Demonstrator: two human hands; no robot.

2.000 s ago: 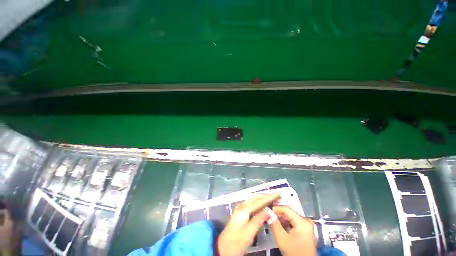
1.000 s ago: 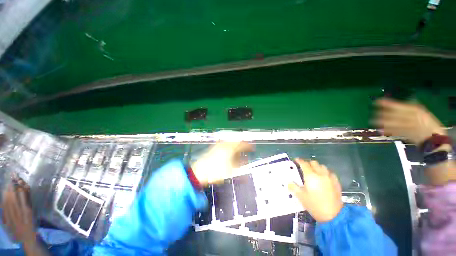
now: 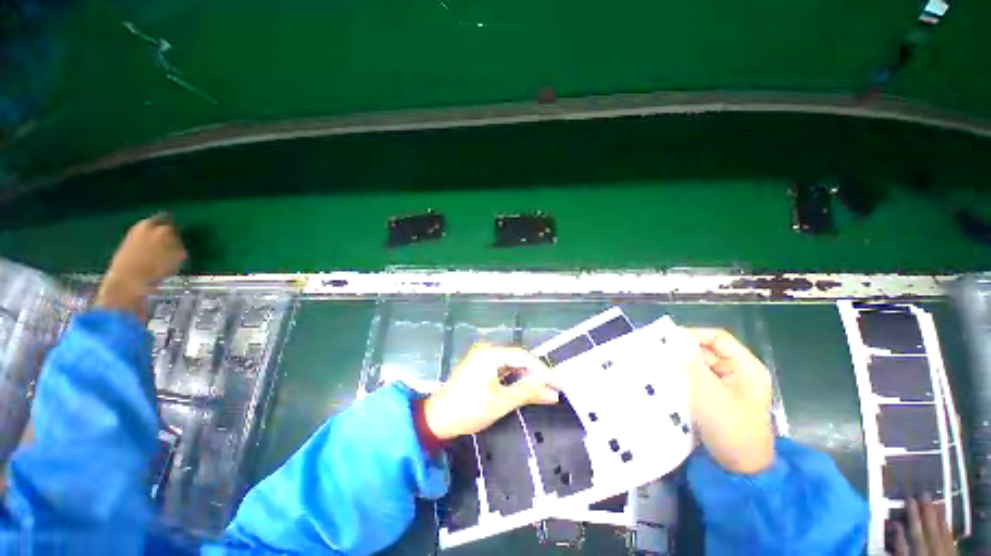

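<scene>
A sticker sheet is tilted up between my hands; its right part is white with small black squares, its left part has large black rectangles. My left hand, with a dark red band at the wrist, pinches the sheet's upper edge near the middle. My right hand grips its right edge, and the sheet hides some fingertips. Another sticker sheet with black rectangles lies behind and under it. A clear tray is below them, with silver parts partly showing under the sheets.
Film-covered boards lie on the green belt behind the worn white rail. At left, another person's blue-sleeved arm reaches over a blister tray. At right, a hand touches sticker sheets.
My left hand has moved down onto the sheet, and my right hand has raised the sheet's right side. The pink-sleeved arm has left the belt at right; a blue-sleeved arm now reaches the belt at left.
</scene>
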